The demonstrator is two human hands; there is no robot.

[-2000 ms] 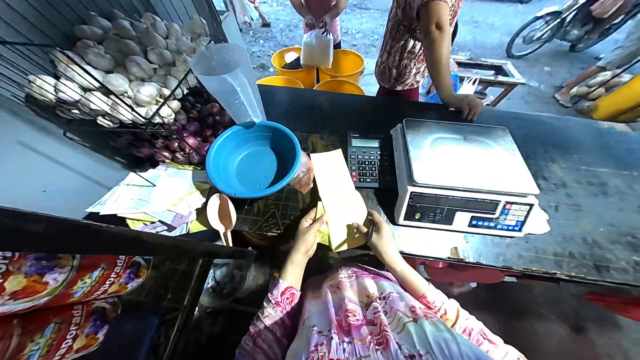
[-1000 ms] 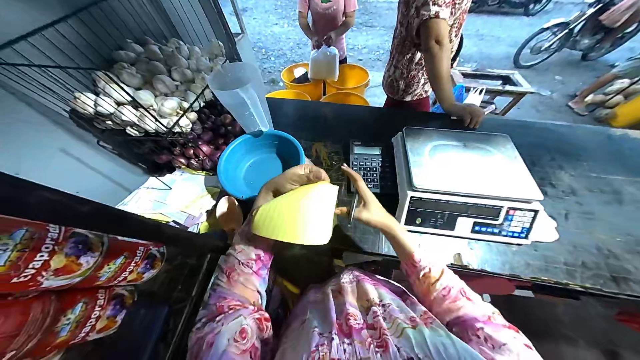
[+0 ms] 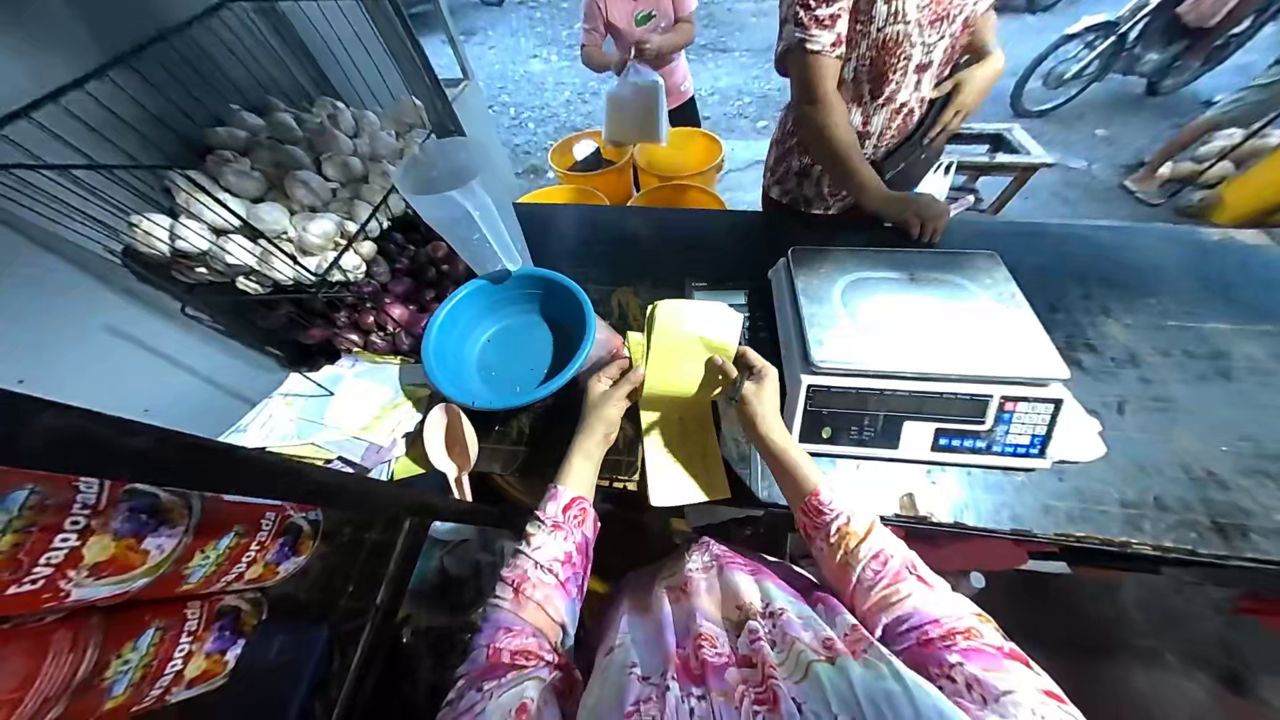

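Between my hands are folded yellow paper sheets (image 3: 685, 370), with one strip hanging down past the counter's near edge. My left hand (image 3: 608, 402) pinches their left edge, just right of a blue plastic basin (image 3: 508, 340). On the right edge, my right hand (image 3: 752, 395) grips the papers and also has a dark pen (image 3: 738, 387) between its fingers. Behind the papers a calculator (image 3: 722, 296) is mostly hidden. A digital weighing scale (image 3: 925, 350) stands right of my right hand. A wooden spoon (image 3: 451, 445) lies below the basin.
A wire basket of garlic (image 3: 290, 190), red onions (image 3: 395, 310), a clear plastic pitcher (image 3: 468, 205) and loose papers (image 3: 335, 415) are at left. Across the dark counter (image 3: 1190, 330), a person rests a hand (image 3: 915, 215) on its far edge. Another person holds a plastic bag (image 3: 636, 105) above yellow buckets (image 3: 690, 155).
Both hands now hold the yellow papers lower, with a strip hanging down; a second ago the right hand was apart from them. The customer's other hand has come to their waist.
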